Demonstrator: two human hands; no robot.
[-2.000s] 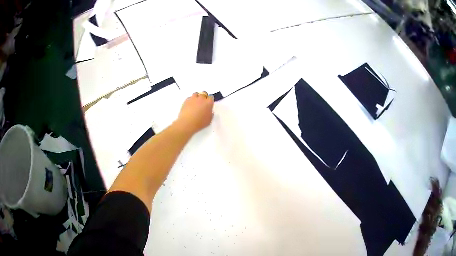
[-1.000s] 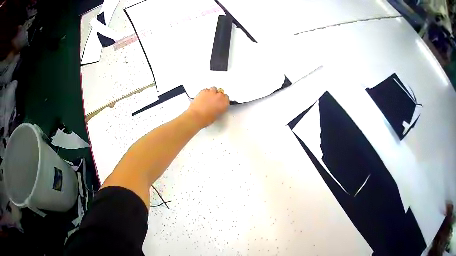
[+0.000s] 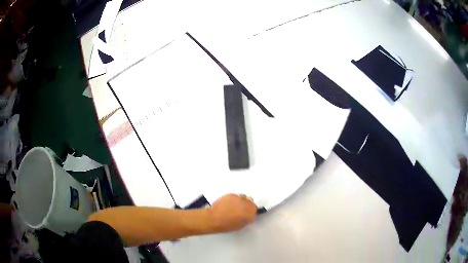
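A large white paper pattern [image 3: 179, 113] lies on the table with thin navy fabric edges showing around it. A long dark pattern weight [image 3: 236, 127] sits on the paper. My left hand [image 3: 233, 211] is closed on the near edge of the paper and the dark fabric at its edge; the fingertips are hidden. A small dark piece [image 3: 197, 203] shows beside my left wrist. My right hand is not in view.
Large navy fabric [image 3: 382, 149] lies at the right, partly under the paper's edge. A smaller navy piece [image 3: 382, 72] lies beyond it. A white bucket [image 3: 38, 187] stands on the floor at left. Offcuts [image 3: 108, 25] lie at the far left of the table.
My left hand has moved toward me, and the paper pattern with the weight on it has slid nearer. The pattern's right end now overlaps the large navy fabric. The view has also shifted.
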